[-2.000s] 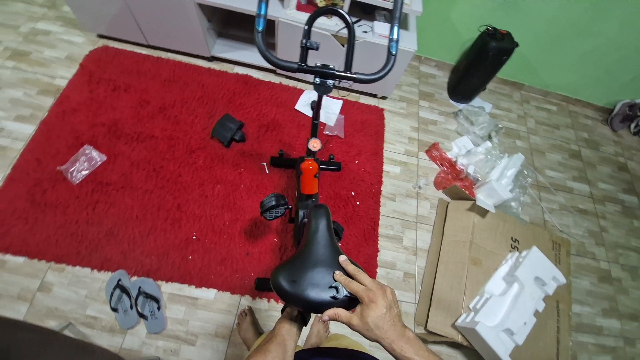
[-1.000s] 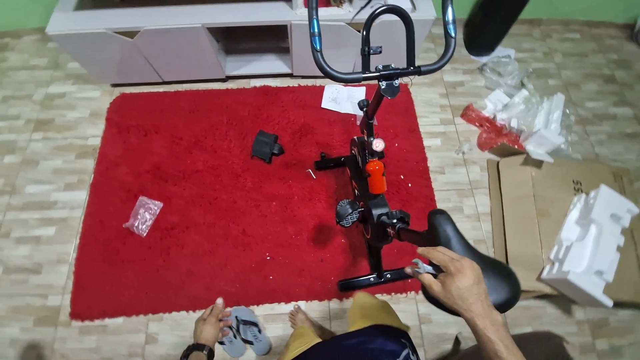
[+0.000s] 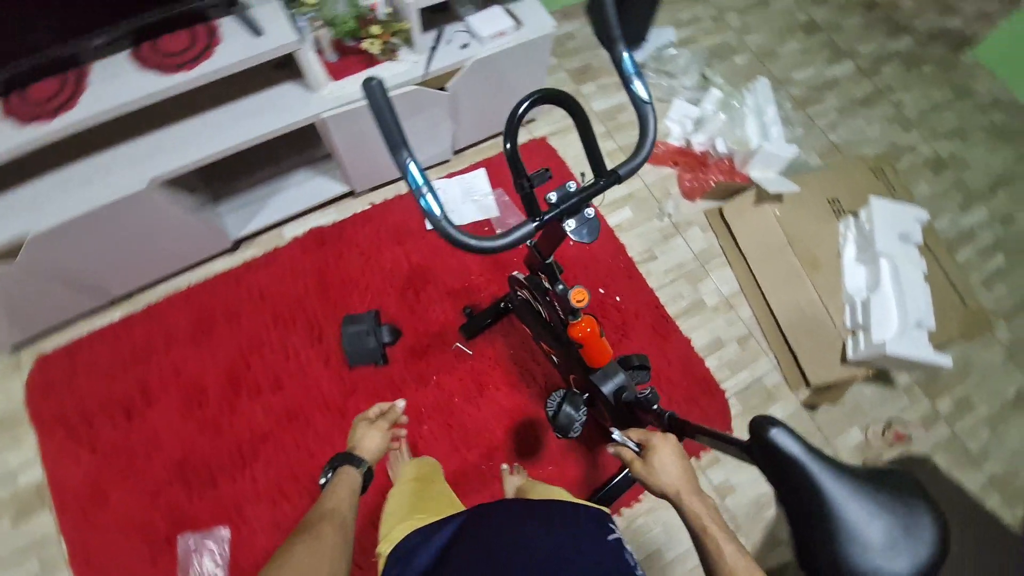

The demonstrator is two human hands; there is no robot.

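Observation:
An exercise bike stands on a red shag rug, its curved black handlebar (image 3: 512,240) at the top and its black saddle (image 3: 856,504) at the lower right. My right hand (image 3: 658,464) is closed around a small metal wrench (image 3: 624,438), beside the bike's frame and left of the saddle. My left hand (image 3: 376,432), with a black watch at the wrist, hovers over the rug with fingers loosely bent and nothing seen in it. Between the hands is a black pedal (image 3: 566,413). An orange bottle (image 3: 590,340) sits on the frame.
A black plastic part (image 3: 364,339) and a small hex key (image 3: 462,349) lie on the rug (image 3: 224,384). White sheets (image 3: 466,197) lie near the TV cabinet (image 3: 120,256). At right are flattened cardboard (image 3: 792,280), white foam (image 3: 888,280) and plastic wrapping. A clear bag (image 3: 203,550) lies lower left.
My right hand has left the saddle and is now beside the frame with the wrench. My left hand has come forward over the rug. The saddle has swung to the right. The view has shifted and turned.

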